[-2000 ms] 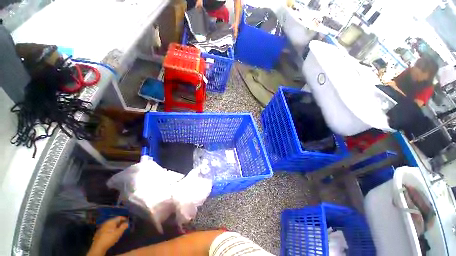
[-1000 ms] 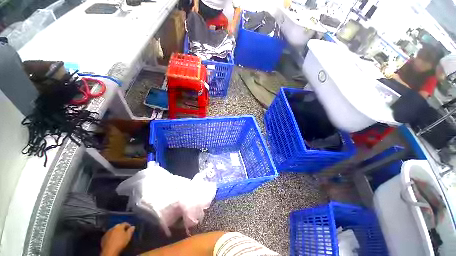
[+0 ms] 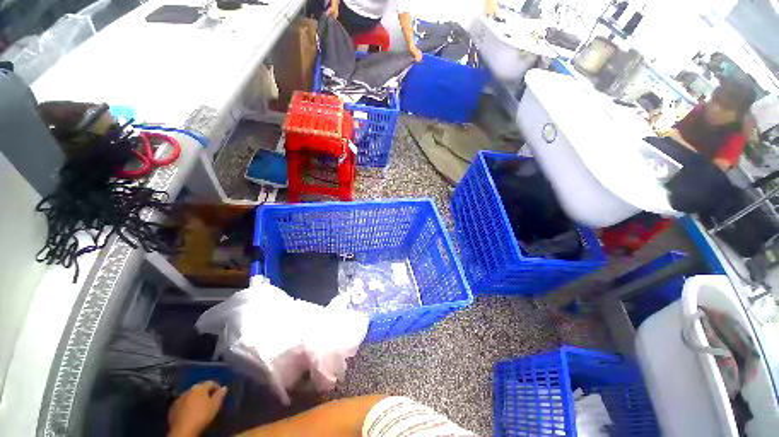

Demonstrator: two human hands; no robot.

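Observation:
A bare hand, which looks like my left hand (image 3: 196, 407), is small and blurred at the bottom left, fingers bent, beside a dark cloth mass (image 3: 128, 405). Whether it grips anything is unclear. A bare forearm with a striped sleeve (image 3: 410, 420), apparently my right, runs along the bottom edge; its hand is cut off. A crumpled white plastic bag (image 3: 286, 337) hangs at the near left of a blue crate (image 3: 350, 207). A clear packet (image 3: 376, 286) and dark cloth lie inside the crate.
Black cords (image 3: 98, 209) and red-handled scissors (image 3: 147, 155) lie on the table (image 3: 73, 363) at left. Red stools (image 3: 318, 145) stand beyond the crate. More blue crates (image 3: 530, 393) stand at right, near a white tub (image 3: 675, 341). People sit at the back and right.
Since the first frame the view has shifted slightly, with crates and table appearing a little lower and farther right. In the background, a person's arm now reaches over grey cloth at a crate.

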